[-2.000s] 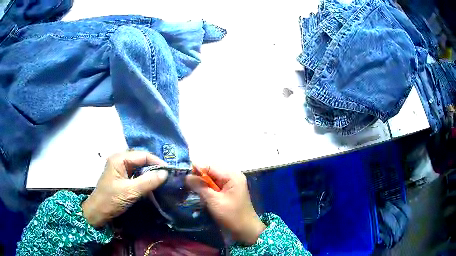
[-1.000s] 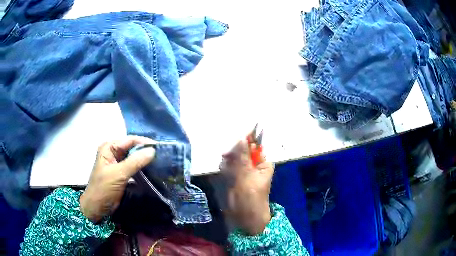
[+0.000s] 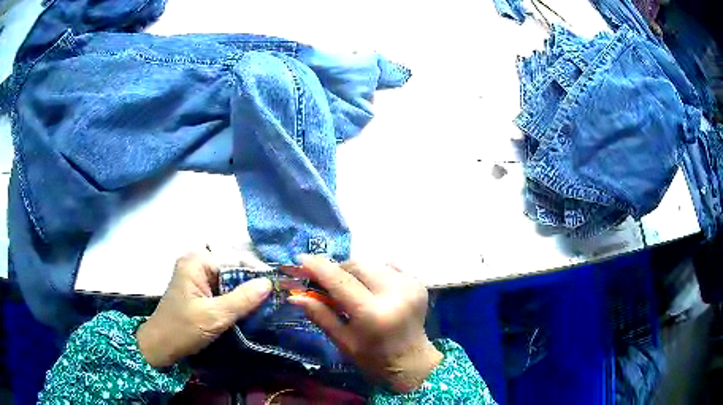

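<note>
A blue denim garment (image 3: 158, 119) lies on the white table, one sleeve (image 3: 289, 182) running down to the table's near edge. Its dark cuff (image 3: 254, 324) is turned over at that edge. My left hand (image 3: 198, 308) grips the cuff between thumb and fingers. My right hand (image 3: 369, 316) is closed around the orange thread snips (image 3: 317, 297), which are mostly hidden by the fingers. The snips are at the cuff, close to my left thumb. The blade tips are hard to make out.
A pile of folded denim (image 3: 618, 134) is stacked at the right of the white table (image 3: 444, 198). More denim lies at the far left and along the right edge. A blue crate (image 3: 555, 332) holding dark denim is below the table edge at right. A dark red apron shows at my lap.
My right hand has come back from the right, with the snips, to the cuff. The cuff end that hung open is now folded between my hands. The view has shifted left.
</note>
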